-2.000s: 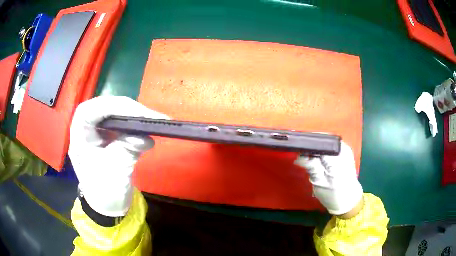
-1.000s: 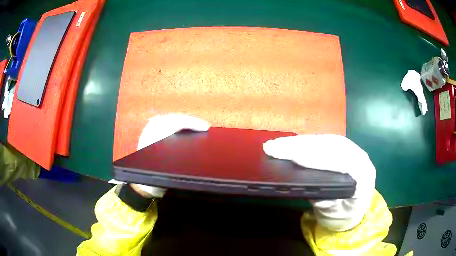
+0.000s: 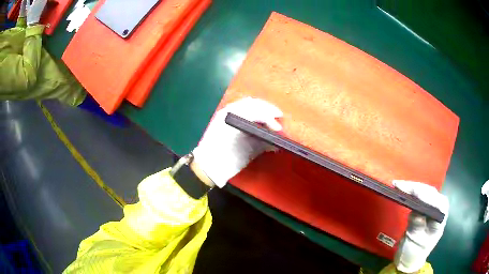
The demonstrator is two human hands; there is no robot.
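A dark tablet (image 3: 327, 163) is held edge-on above an orange-red foam pad (image 3: 343, 91). Its narrow side edge with small ports faces me, and it slopes down to the right. My left hand (image 3: 233, 142), in a white glove, grips the tablet's left end. My right hand (image 3: 423, 227), also gloved in white, grips its right end with the thumb on the upper side. The tablet's two large faces are hardly visible. A small white barcode label (image 3: 386, 239) sits at the pad's near right corner.
Stacked foam pads (image 3: 102, 64) with a grey tablet (image 3: 126, 15) lie at upper left on the green bench (image 3: 201, 69). Another person's yellow sleeve (image 3: 32, 67) and gloved hand (image 3: 35, 10) show at far left. White pieces lie at the left and right; a red object is cut off at lower right.
The tablet has gone from a tilted broad face to edge-on, with a different edge showing. Both hands have shifted their grip. The view has turned and swung left, bringing another person's arm into view.
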